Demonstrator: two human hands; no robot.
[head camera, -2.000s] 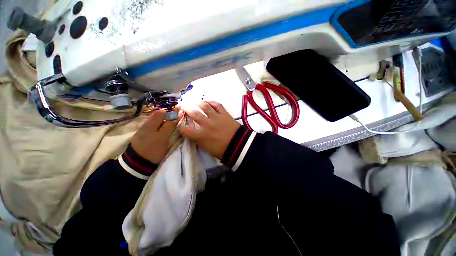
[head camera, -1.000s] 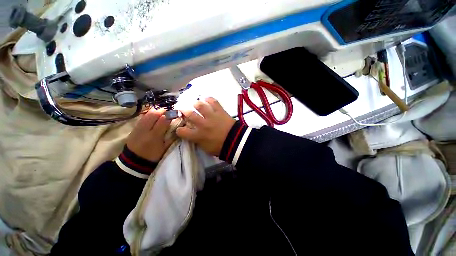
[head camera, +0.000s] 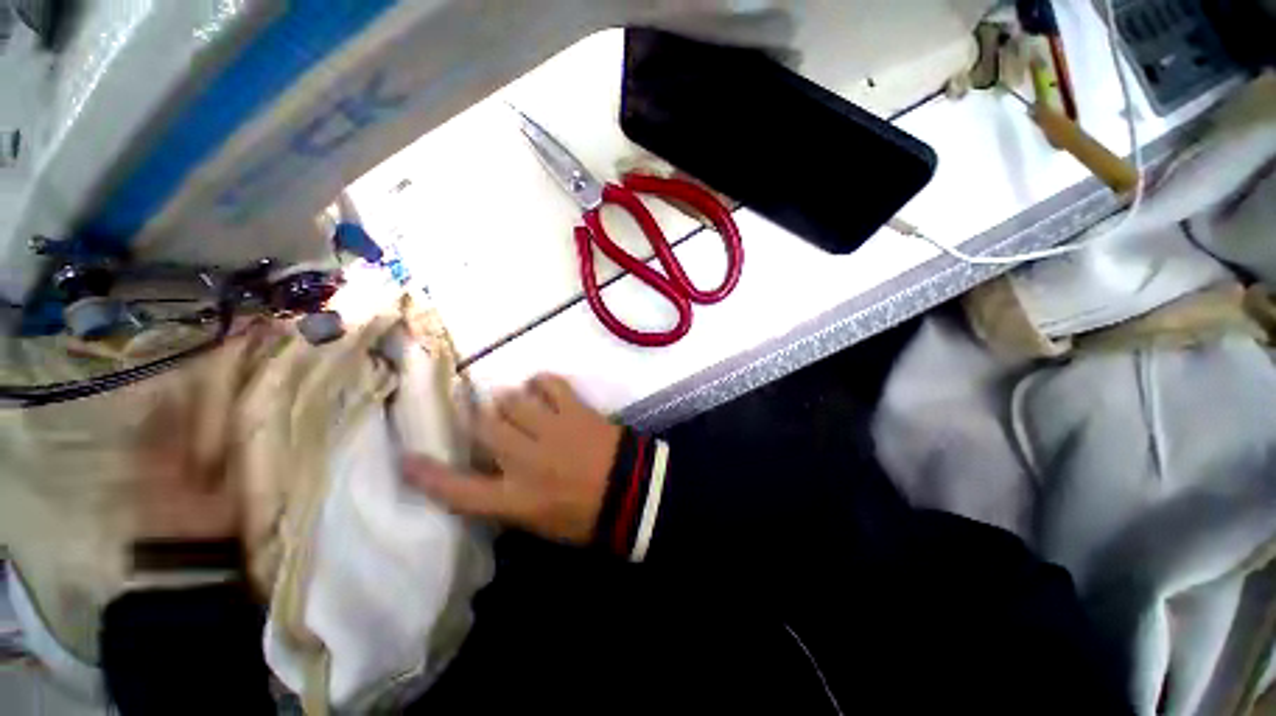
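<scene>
A beige garment piece with a pale grey-white side (head camera: 371, 539) lies bunched below the needle area (head camera: 287, 291) of the white sewing machine (head camera: 315, 140). My left hand (head camera: 196, 455) is blurred at the cloth's left side; whether it grips the cloth cannot be told. My right hand (head camera: 529, 455) lies at the cloth's right edge, fingers apart, thumb pointing left over the pale side. It grips nothing that I can see. A small grey block (head camera: 321, 327) sits by the needle area.
Red-handled scissors (head camera: 651, 259) lie right of the needle. Beyond them are a black phone (head camera: 770, 133) with a white cable (head camera: 1008, 258), a wooden-handled tool (head camera: 1085, 147) and a grey control box (head camera: 1175, 49). A grey-white garment bundle (head camera: 1119, 462) is heaped at the right.
The view has shifted, so the machine and table things appear further left. Both hands have left the needle and moved apart. The right hand's fingers have spread, and the cloth now shows bunched between the hands.
</scene>
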